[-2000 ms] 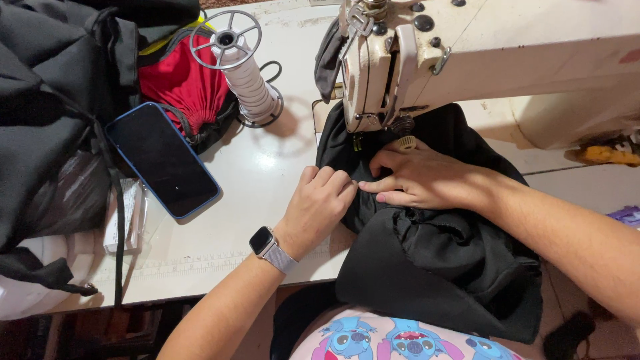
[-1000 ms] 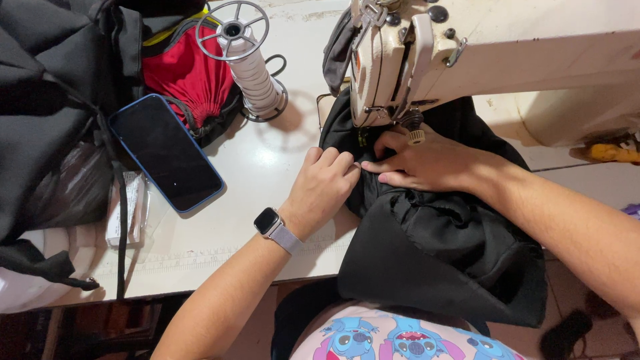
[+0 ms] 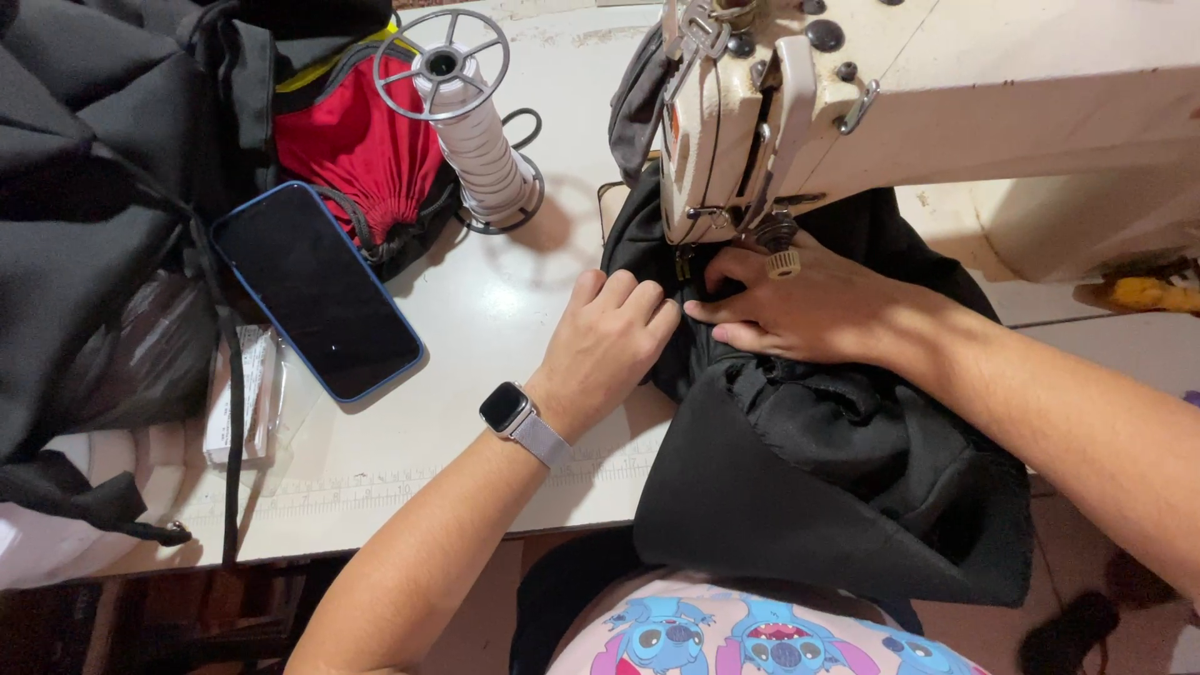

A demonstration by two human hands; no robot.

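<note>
Black fabric lies bunched under the head of a sewing machine and hangs over the table's front edge. My left hand, with a smartwatch on its wrist, grips the fabric's left edge with curled fingers. Flat on the cloth, just right of the needle area, rests my right hand, its thumb and fingers spread and pointing left toward my left hand. The presser foot is partly visible against the black cloth; the needle tip cannot be made out.
A spool of white elastic stands behind a blue-edged phone. Beside them are a red drawstring pouch and a heap of black cloth. A small white box lies left, near the ruler markings along the table's front.
</note>
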